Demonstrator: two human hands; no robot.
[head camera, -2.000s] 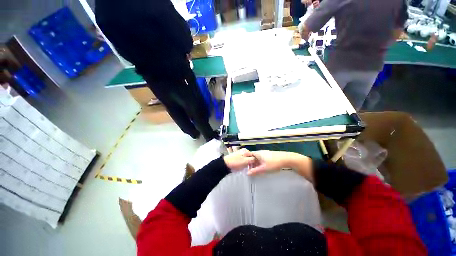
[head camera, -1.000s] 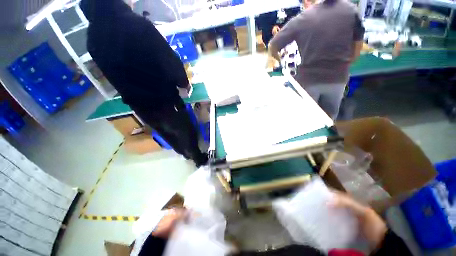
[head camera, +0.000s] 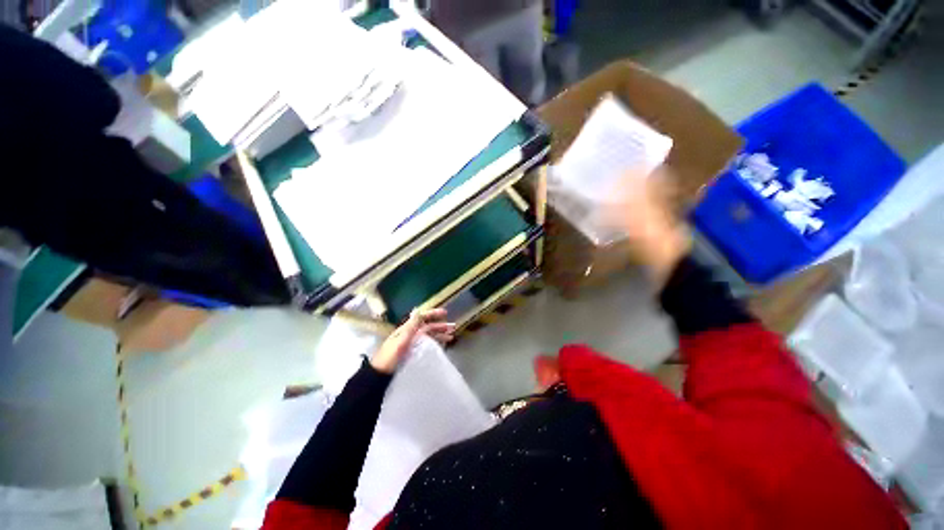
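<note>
My left hand (head camera: 412, 336) is at the upper end of a white air-column bag (head camera: 419, 414) and holds it against my left side, fingers partly spread. My right hand (head camera: 647, 223) is blurred and reaches over the open brown carton (head camera: 704, 124). A white ribbed air-column bag (head camera: 616, 150) lies at the carton's mouth, beside my right fingers. The blur hides whether they grip it.
A trolley (head camera: 455, 254) with a green shelf carries white sheets (head camera: 414, 171). A blue tote (head camera: 854, 155) with white pieces stands right of the carton. More bags (head camera: 854, 352) lie at the lower right. A person in dark clothes (head camera: 114, 197) stands at the left.
The view has swung right and down. My right hand has moved out to the carton, where a bag now shows. My left hand is still with a bag at my left side.
</note>
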